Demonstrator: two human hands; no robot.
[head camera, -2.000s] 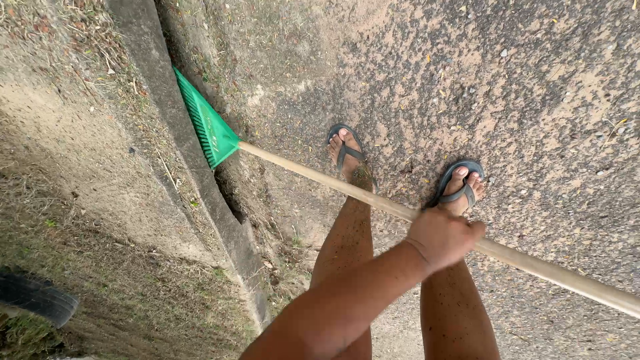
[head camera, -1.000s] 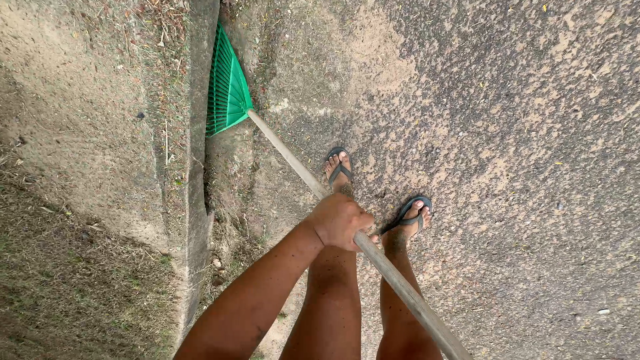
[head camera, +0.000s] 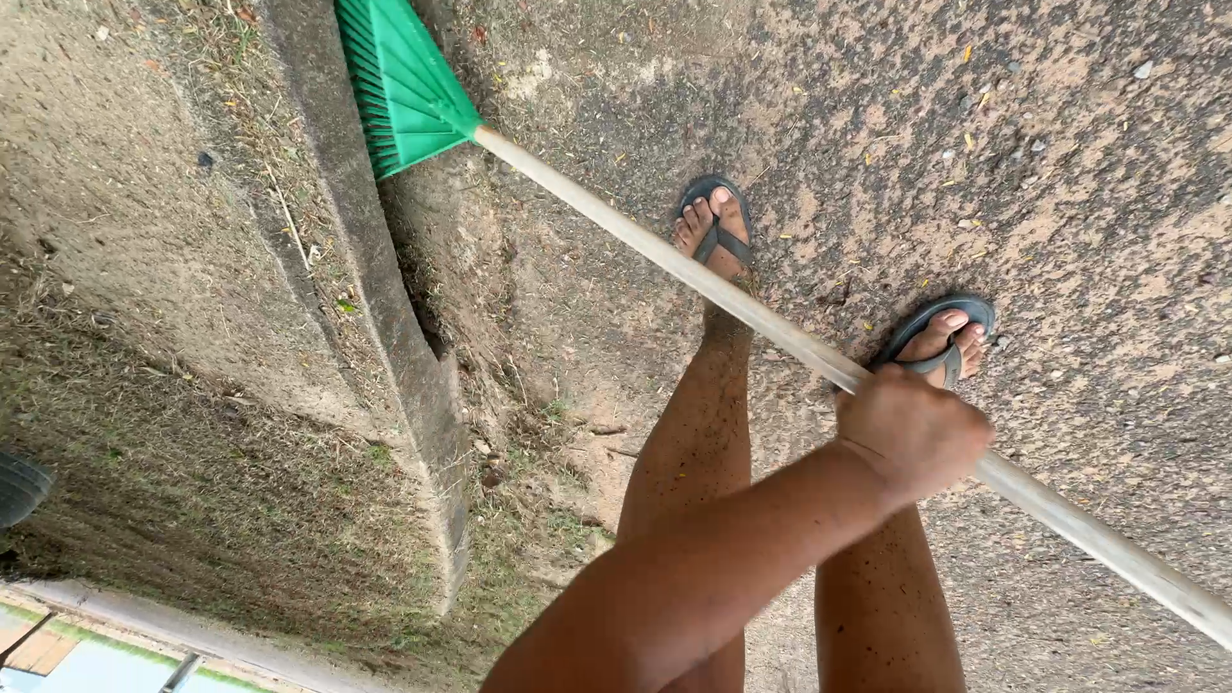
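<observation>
My left hand (head camera: 914, 433) is closed around the pale wooden handle (head camera: 674, 260) of a rake, just below my right foot in the view. The handle slants from the upper left to the lower right edge, passing over my left ankle. At its far end, the fan-shaped green plastic rake head (head camera: 414, 96) lies with its tines against the side of a concrete curb (head camera: 361, 212). The top of the rake head is cut off by the frame. My right hand is out of view, as is the near end of the handle.
My feet, in dark flip-flops (head camera: 929, 332), stand on rough, stony pavement (head camera: 1088, 241) with small scattered leaves. A gap with soil and dry grass runs along the curb. Beyond it lie bare dirt and grass (head camera: 221, 481); part of a black tire-like object (head camera: 21, 489) shows at the left edge.
Since one second ago, my left hand has moved right with the handle, from over my left leg to beside my right foot. The view has tilted. The rake head remains at the curb.
</observation>
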